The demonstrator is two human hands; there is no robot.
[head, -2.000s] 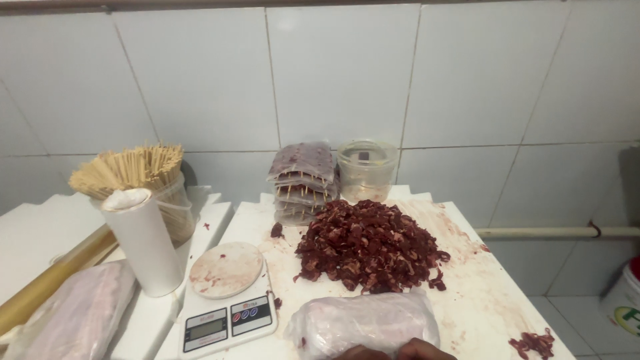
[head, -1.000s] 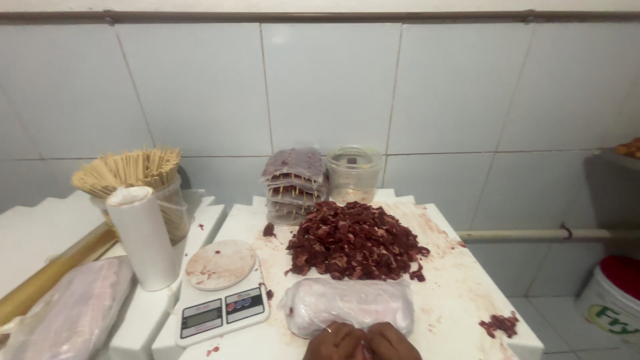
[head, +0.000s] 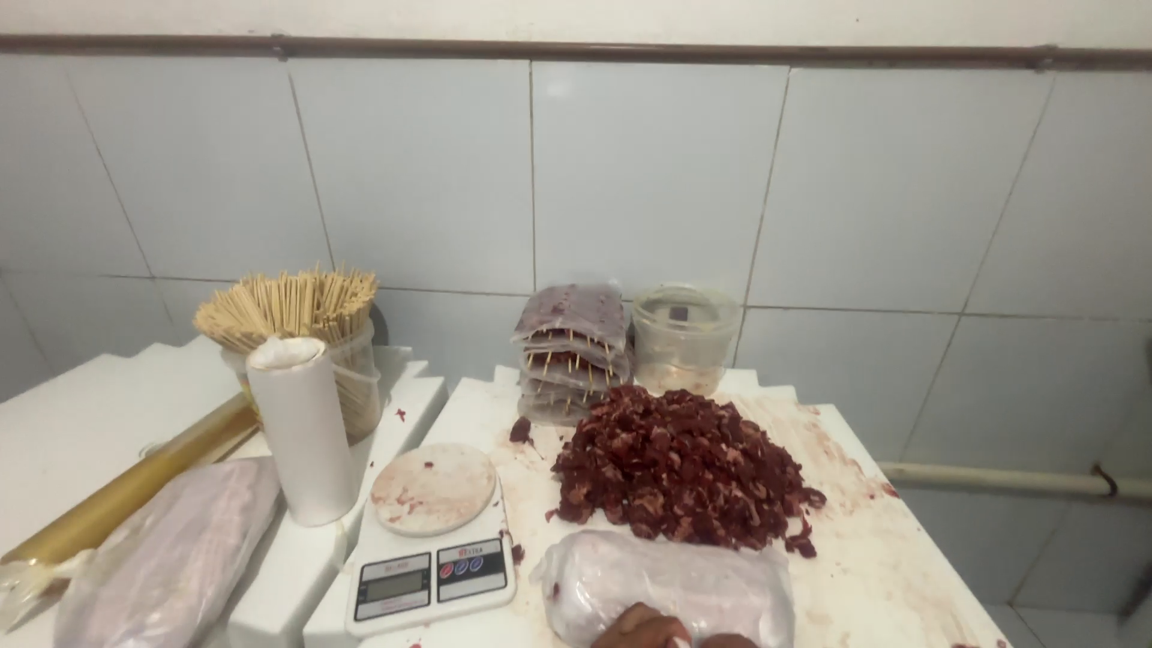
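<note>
At the bottom edge of the view, my left hand is at the near side of a plastic-wrapped pale package, its fingers bent. Only a small part of my right hand shows beside it; the rest is cut off by the frame. What lies between the fingers is hidden. Just behind the package rises a heap of chopped dark red meat. A white digital kitchen scale with a stained round plate stands to the left.
Bagged meat skewers are stacked behind the heap, beside a clear plastic tub. Left are a tub of wooden skewers, a white roll, a yellowish roll and another wrapped package. A tiled wall stands behind; a pipe runs right.
My hands showed more fully one second ago and are now mostly below the frame. The view has tilted upward. The package and the meat heap have not plainly moved.
</note>
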